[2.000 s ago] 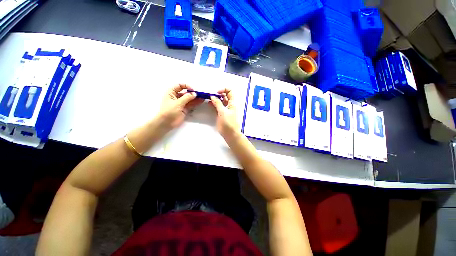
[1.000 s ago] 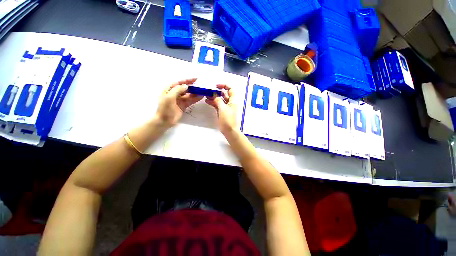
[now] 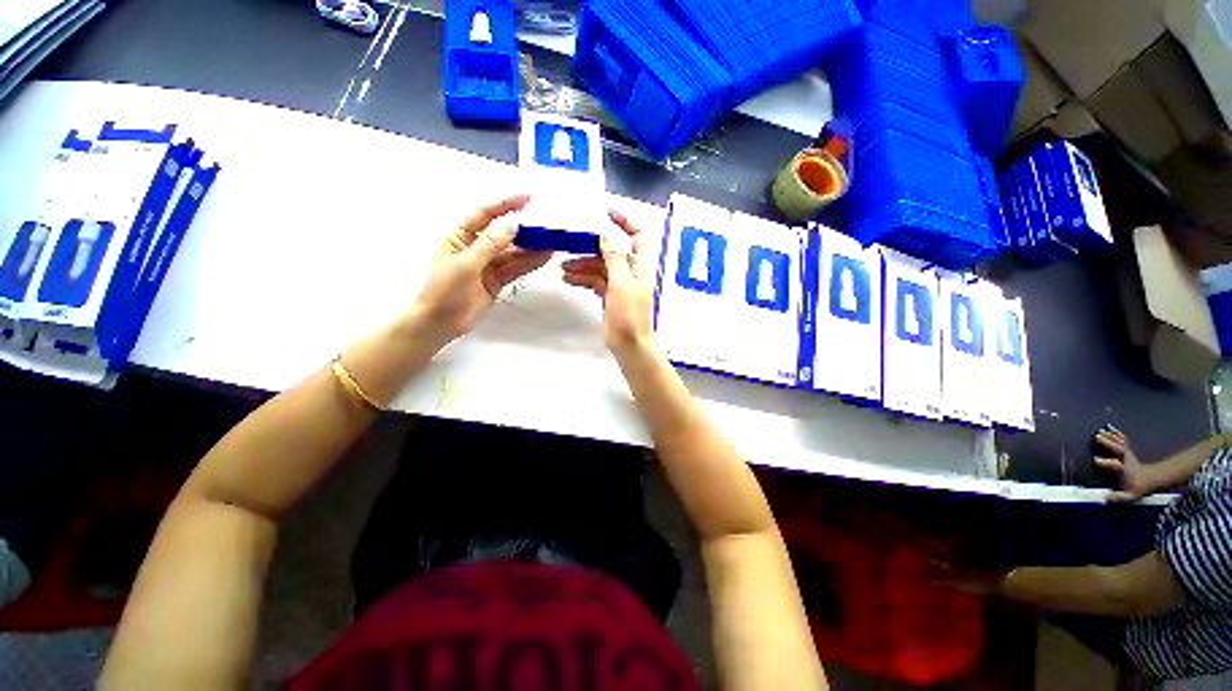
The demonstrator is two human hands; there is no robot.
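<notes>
A white window carton [image 3: 562, 182] with a blue cut-out window lies in front of me, its dark blue end facing my body. A small white item shows in its window. My left hand [image 3: 476, 263] holds the carton's near left corner. My right hand [image 3: 618, 277] holds its near right corner, with the fingers partly curled under the end. The carton's underside is hidden.
Open cartons [image 3: 101, 250] stand at left. A row of cartons [image 3: 847, 311] stands at right. Behind are a blue tray [image 3: 482, 84], ribbed blue tray stacks [image 3: 912, 162] and a tape roll [image 3: 811, 182]. Another person's hand [image 3: 1120, 462] rests on the table's right edge.
The carton's blue end now shows as a wider face between my hands, and my right hand has shifted slightly right. Another person's arms and striped sleeve have come in at the lower right.
</notes>
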